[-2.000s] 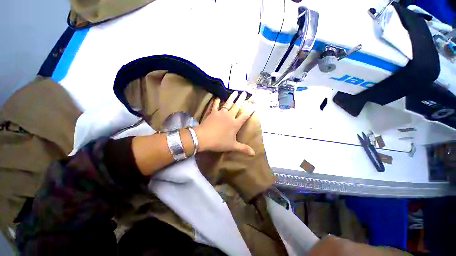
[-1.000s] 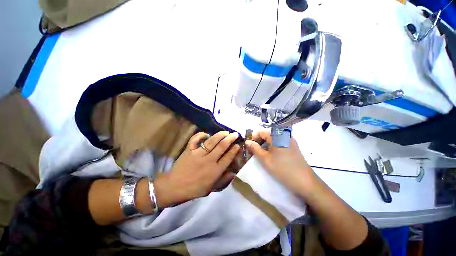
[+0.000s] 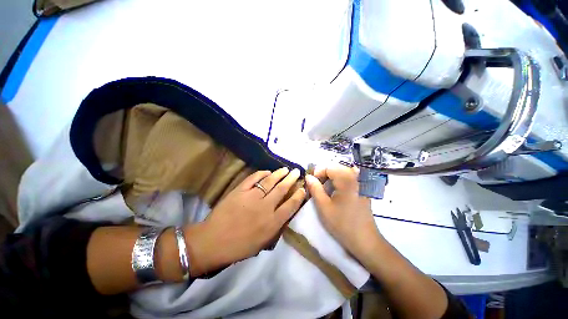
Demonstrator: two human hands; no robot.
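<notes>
Khaki trousers [image 3: 162, 146] lie on the white table, with a dark navy waistband strip [image 3: 187, 96] curving along their top edge. White pocketing [image 3: 261, 280] with a tan strip [image 3: 317, 261] spreads below my hands. My left hand [image 3: 252, 209] lies on the cloth, its fingertips pressing the end of the dark strip. My right hand [image 3: 339, 202] pinches the cloth edge just beside it, thumb and fingers closed. Both are left of the presser foot area [image 3: 339, 146] of the white sewing machine [image 3: 411, 37]. The needle tip cannot be made out.
Black thread snips [image 3: 466, 237] lie right of my right hand, beside small brown scraps [image 3: 481, 244]. A grey-blue block [image 3: 372, 184] sits behind my right hand. More khaki cloth [image 3: 59, 6] is at the upper left. The table's near edge [image 3: 461, 283] curves along the lower right.
My right hand has come up from the lower edge to the cloth beside my left hand. White pocketing now lies turned out below them. The machine head appears larger and closer.
</notes>
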